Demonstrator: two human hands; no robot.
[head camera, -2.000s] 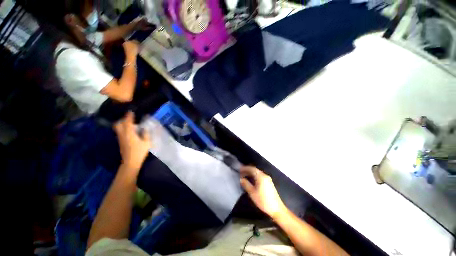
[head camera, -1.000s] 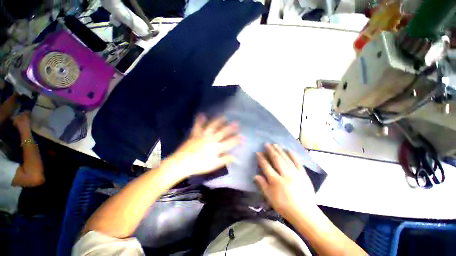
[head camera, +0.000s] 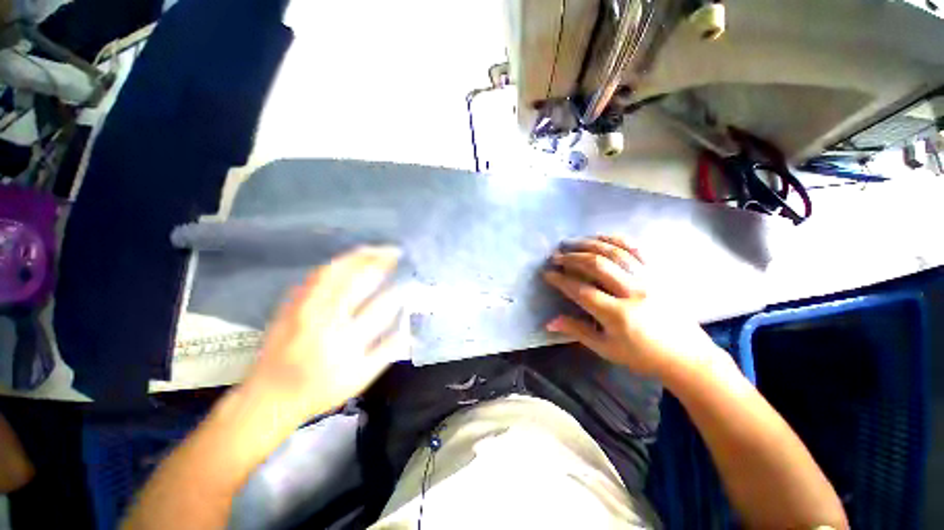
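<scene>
A wide grey-blue cloth piece (head camera: 466, 228) lies across the table in front of the sewing machine, its upper edge close to the needle area. A darker folded strip lies along its left part. My left hand (head camera: 336, 326) is blurred, over the cloth's lower left part, fingers spread. My right hand (head camera: 606, 295) lies on the cloth right of centre, fingers bent; whether it pinches the cloth cannot be told. The machine head (head camera: 714, 47) stands above, its presser foot area (head camera: 559, 135) just beyond the cloth.
Stacked navy panels (head camera: 155, 176) lie at the left. Red and black scissors (head camera: 750, 181) lie under the machine arm. A blue crate (head camera: 745, 347) is at the lower right, another (head camera: 114, 455) at the lower left. A purple fan (head camera: 23, 248) is at the far left edge.
The grey-blue cloth went from over my lap onto the table and now lies spread out sideways. Both hands moved with it onto the table. The view has turned towards the machine.
</scene>
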